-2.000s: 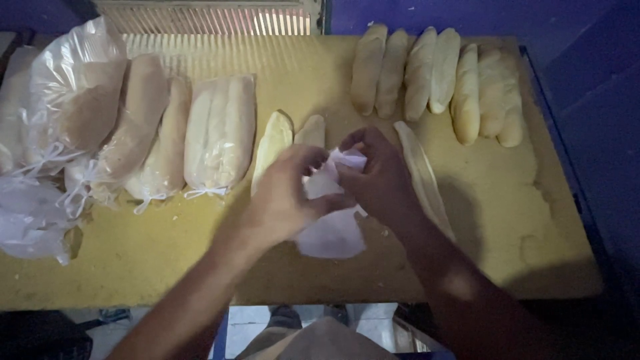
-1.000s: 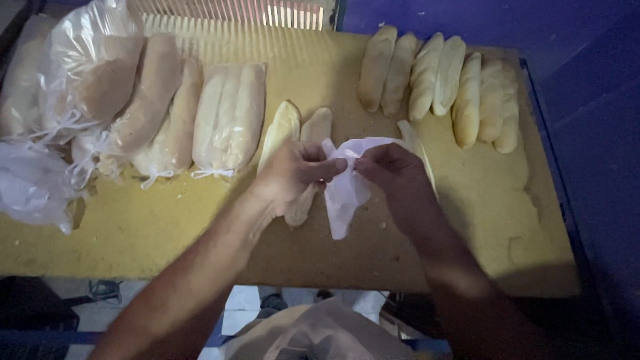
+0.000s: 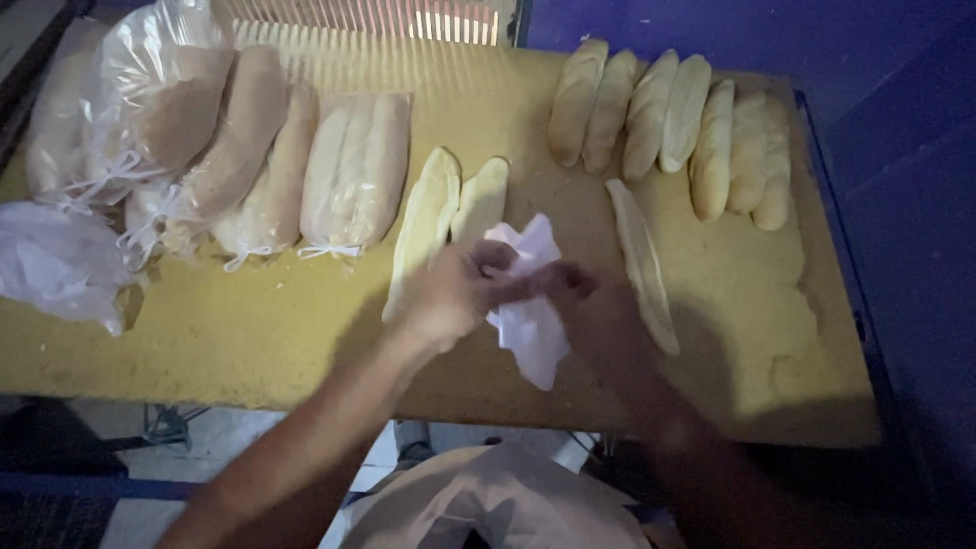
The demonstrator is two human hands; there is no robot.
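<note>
A thin white plastic bag point(image 3: 531, 335) hangs crumpled between my two hands over the middle of the yellow table. My left hand point(image 3: 457, 290) pinches its left side, and my right hand point(image 3: 591, 305) has hold of its right side; the fingertips nearly meet and are blurred. Just beyond and left of my left hand lie two pale bread pieces, one long point(image 3: 427, 206) and one partly hidden point(image 3: 484, 194) behind the fingers. Another pale, narrow bread piece point(image 3: 643, 263) lies slanting at the right, beside my right hand.
Several bread loaves in tied clear bags point(image 3: 354, 171) line the table's left side. A crumpled plastic bag point(image 3: 57, 255) lies in front of them. Several unbagged loaves point(image 3: 713, 145) lie at the back right. The yellow tabletop point(image 3: 229, 343) meets a purple wall point(image 3: 762, 38).
The white bag was gathered near the fingertips two seconds ago, then spread between both hands; now it is bunched, with my hands closer together than one second ago.
</note>
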